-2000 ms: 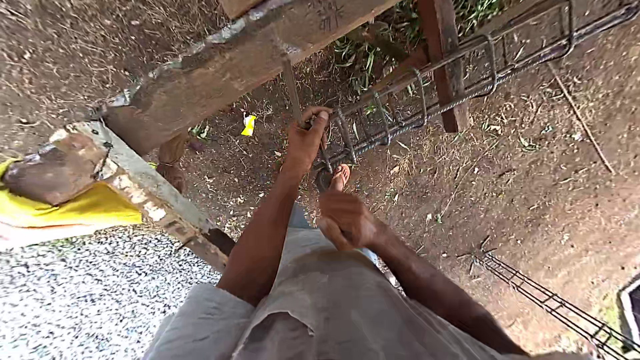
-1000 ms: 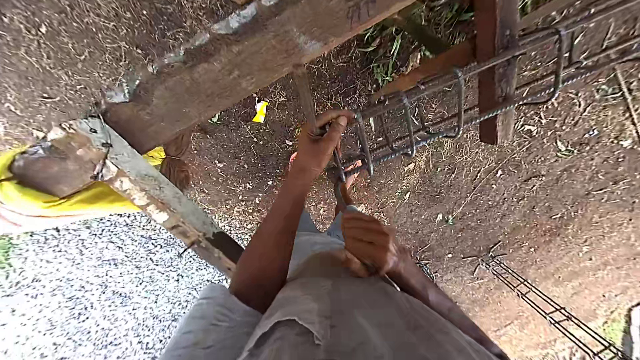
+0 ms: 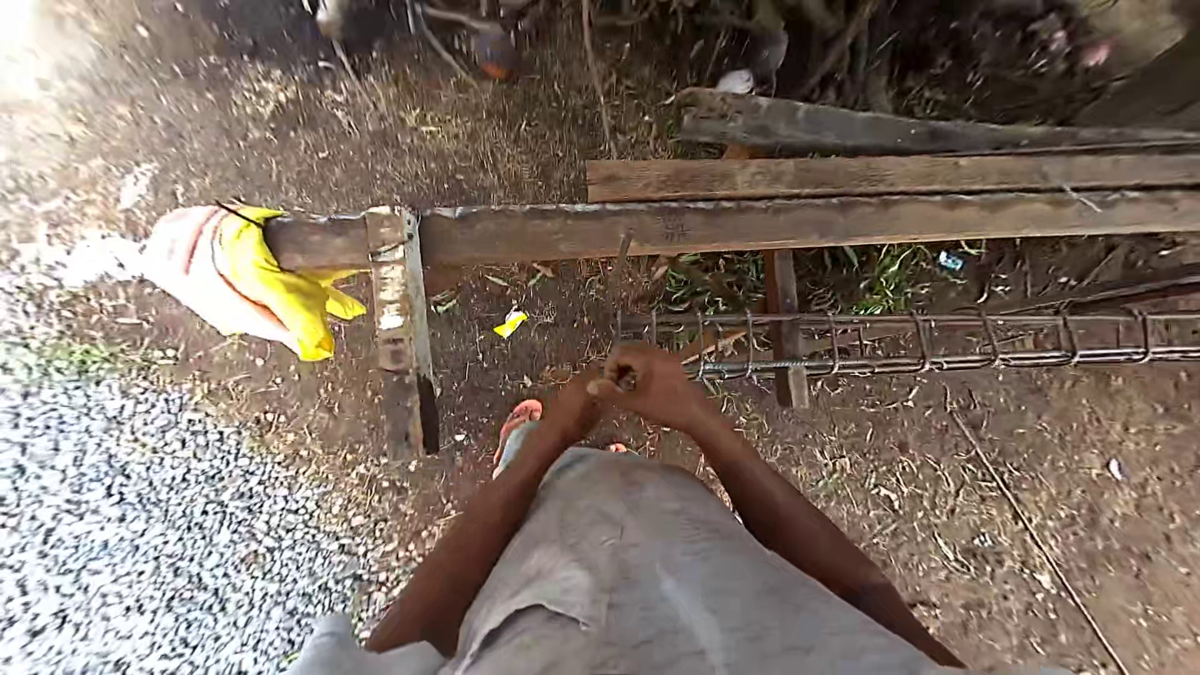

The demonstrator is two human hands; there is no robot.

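Observation:
My left hand (image 3: 579, 405) and my right hand (image 3: 652, 382) meet at the near end of a rebar cage (image 3: 872, 345), in front of my body. The fingers of my right hand are curled; a small dark thing shows inside the curl, too small to name. What my left hand holds is hidden by its fingers and the other hand. The cage is made of long bars with square stirrups around them and runs off to the right. Just above my hands, a thin bar (image 3: 622, 258) stands up against the long wooden beam (image 3: 525, 232).
A wooden post (image 3: 401, 328) joins the beam at left, where a yellow and white sack (image 3: 248, 281) hangs. A second upright (image 3: 786, 328) stands by the cage. Gravel (image 3: 169, 525) lies at lower left, a thin rod (image 3: 1031, 525) on the soil at right.
My right hand has moved from in front of my shirt up to the cage end, beside my left hand. The view has swung and now takes in more of the beam and the ground beyond it.

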